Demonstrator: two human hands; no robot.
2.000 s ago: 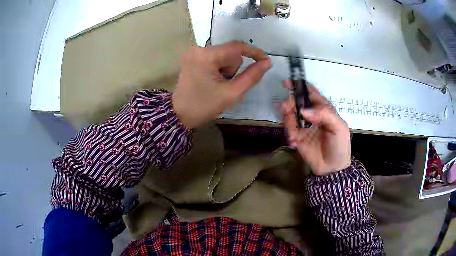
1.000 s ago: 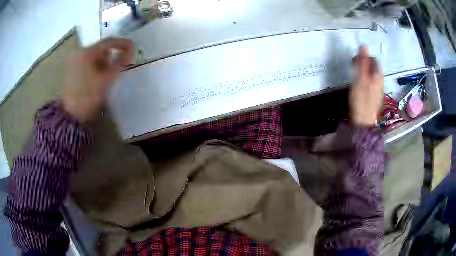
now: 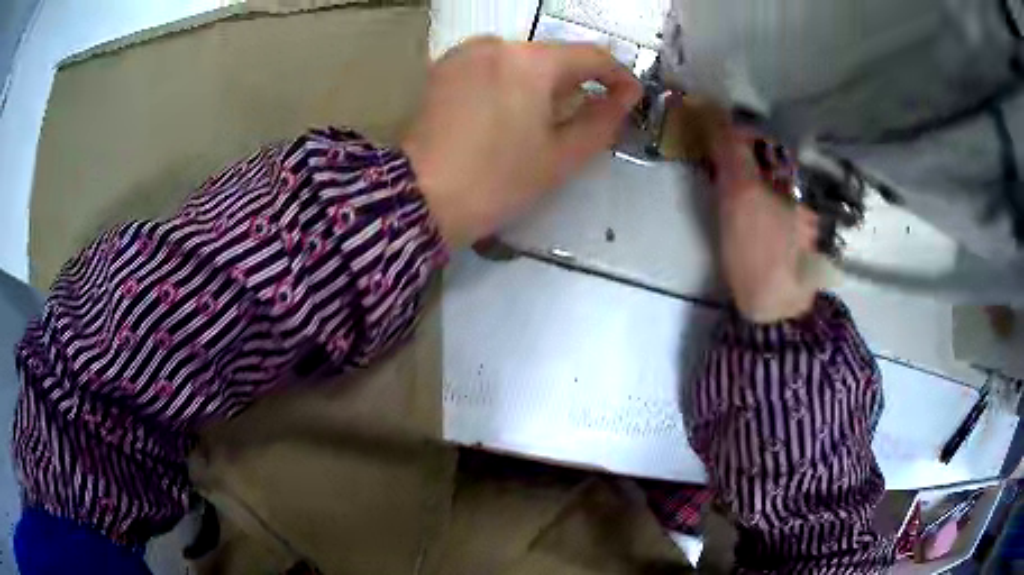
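Note:
My left hand (image 3: 511,135) is above the khaki panel's right edge, thumb and forefinger tips together beside the needle area (image 3: 646,112). Any thread between them is too fine to see. My right hand (image 3: 769,230) reaches up against the underside of the machine head (image 3: 853,79). Its fingers are blurred and partly hidden by machine parts, so its grip cannot be told. The khaki panel (image 3: 225,101) lies flat on the left of the table, partly under my left sleeve. More khaki cloth hangs over the front edge.
The white table (image 3: 561,359) with printed markings runs across the middle. A thin dark tool (image 3: 963,429) lies at its right end. A small white tray (image 3: 994,505) with red and pink items is at the lower right. A checked apron shows below the front edge.
The dark tool has left my right hand, which swung right and then came back to the machine head. My left hand is now up by the needle. The view has shifted towards the machine.

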